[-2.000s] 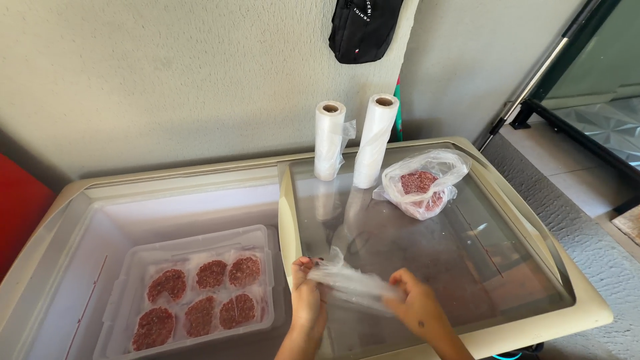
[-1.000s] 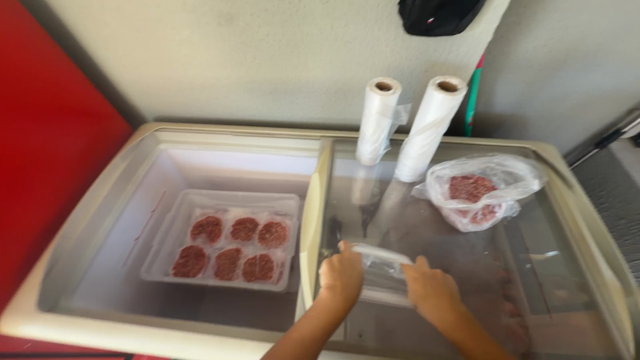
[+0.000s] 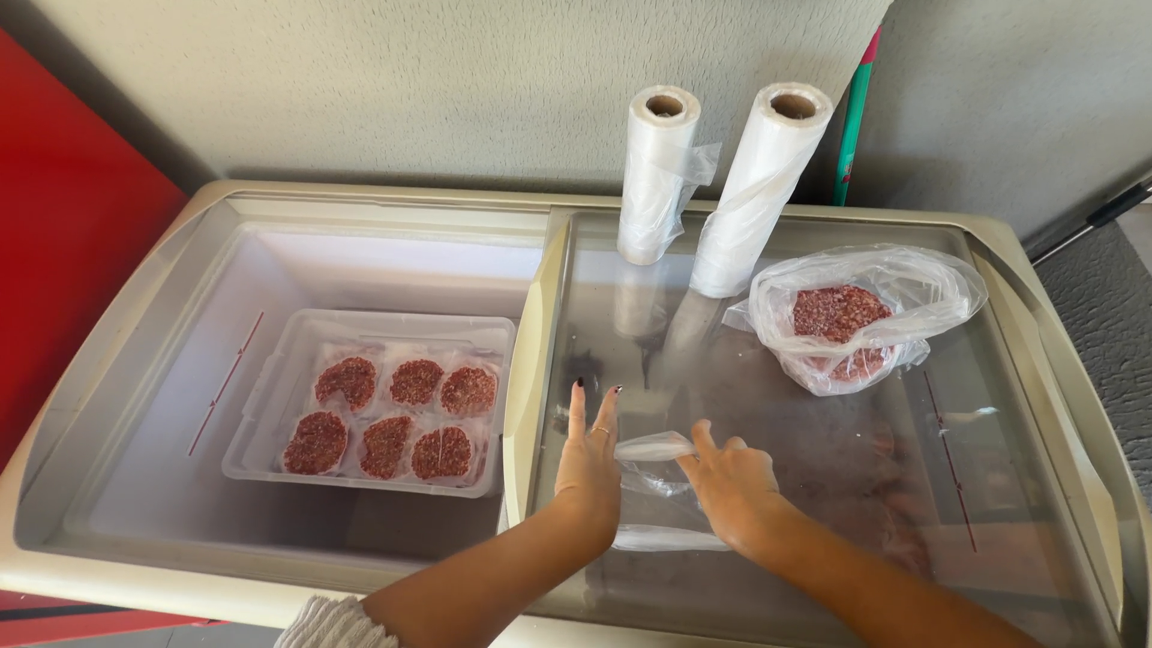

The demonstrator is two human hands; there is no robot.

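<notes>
Both my hands are at a clear plastic bag (image 3: 661, 486) over the glass lid (image 3: 774, 450) of a chest freezer. My left hand (image 3: 589, 468), fingers pointing up and spread, is at the bag's left side; whether it grips the plastic cannot be told. My right hand (image 3: 733, 481) holds the bag's upper right edge. The bag's rim is spread between them. Behind my right hand, an open plastic bag (image 3: 936, 279) holds raw ground-meat patties (image 3: 837, 315). To the left, in the uncovered freezer half, a translucent plastic bin (image 3: 270, 396) holds several wrapped patties (image 3: 346, 382).
Two rolls of plastic bags (image 3: 661, 180), (image 3: 760, 198) stand on the glass near the wall. The freezer's raised lid frame (image 3: 531, 378) runs left of my left hand. A green pole (image 3: 852, 135) is behind the freezer, and a red panel (image 3: 72, 207) stands at the left.
The plastic stretched between my hands two seconds ago is now spread lower over the glass. My left hand's fingers have straightened upward since a second ago. The view has shifted.
</notes>
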